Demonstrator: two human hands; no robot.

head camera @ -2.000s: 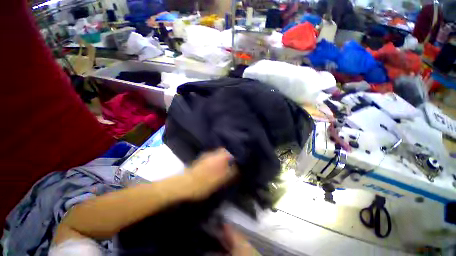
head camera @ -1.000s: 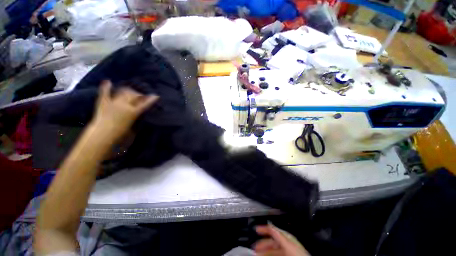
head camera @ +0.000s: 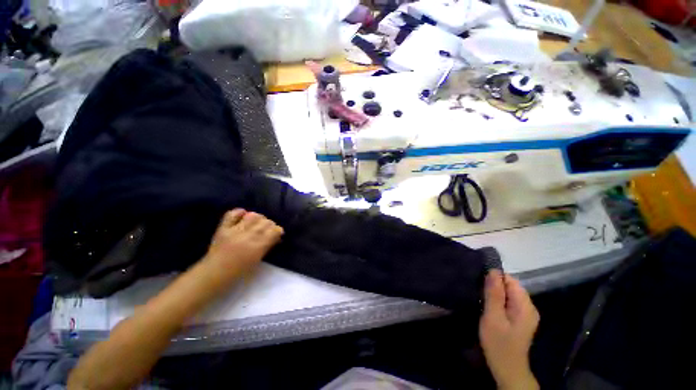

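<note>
A bulky black garment point(head camera: 153, 145) lies on the left of the white sewing table. Its black sleeve point(head camera: 374, 255) stretches to the right across the tabletop, in front of the machine's needle area. My left hand point(head camera: 246, 240) is closed on the sleeve near the garment body. My right hand point(head camera: 507, 316) grips the sleeve's end at the table's front edge, thumb on top. A grey speckled facing point(head camera: 252, 107) shows behind the garment. The white sewing machine point(head camera: 458, 160) with JACK lettering stands behind the sleeve; the sleeve and glare partly hide its needle area.
Black-handled scissors point(head camera: 462, 199) lie by the machine arm. The table's ruler-marked front edge point(head camera: 305, 326) runs below the sleeve. Another dark piece point(head camera: 641, 320) is at the lower right. A white wrapped bundle point(head camera: 267, 29) and papers point(head camera: 500, 44) lie behind the machine.
The view has swung right and down. The sleeve now lies drawn out straight to the right. My left hand has come down onto it, and my right hand has taken hold of its end.
</note>
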